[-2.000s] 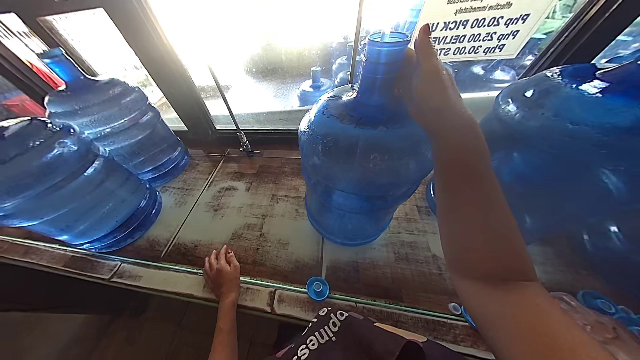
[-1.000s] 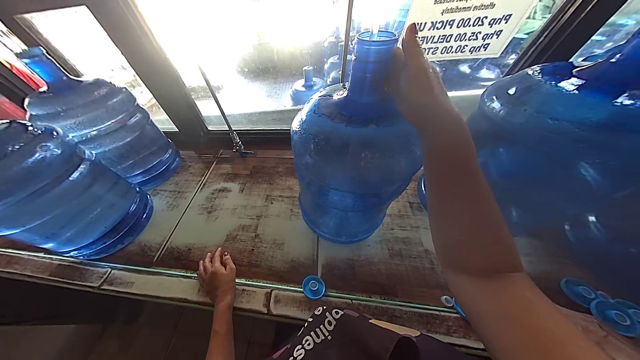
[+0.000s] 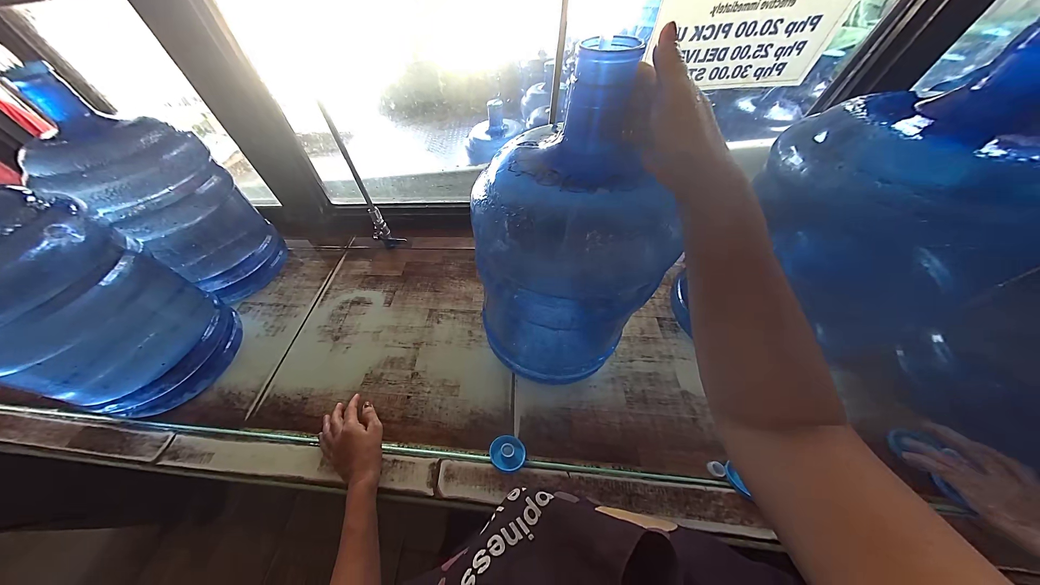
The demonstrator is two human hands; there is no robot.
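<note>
A large blue plastic water jug (image 3: 569, 244) stands upright on the tiled counter, its neck open at the top. Something clear shows at its mouth; whether it is running water I cannot tell. My right hand (image 3: 682, 122) is against the right side of the neck, one digit pointing up, the other fingers partly hidden. My left hand (image 3: 351, 439) rests on the counter's front edge, fingers slightly spread, holding nothing. To its right lies a blue jug cap (image 3: 508, 453). Another blue cap (image 3: 738, 479) is partly hidden by my right forearm.
Two blue jugs (image 3: 154, 195) (image 3: 97, 309) stand at the left, and a large one (image 3: 902, 219) at the right. Another person's hand (image 3: 975, 479) is over blue caps (image 3: 910, 441) at lower right. Behind the counter (image 3: 390, 325) are window frames and a thin metal rod (image 3: 349, 162).
Another person's hand now covers part of the caps at lower right, which lay uncovered one second ago. Both my hands have kept their places.
</note>
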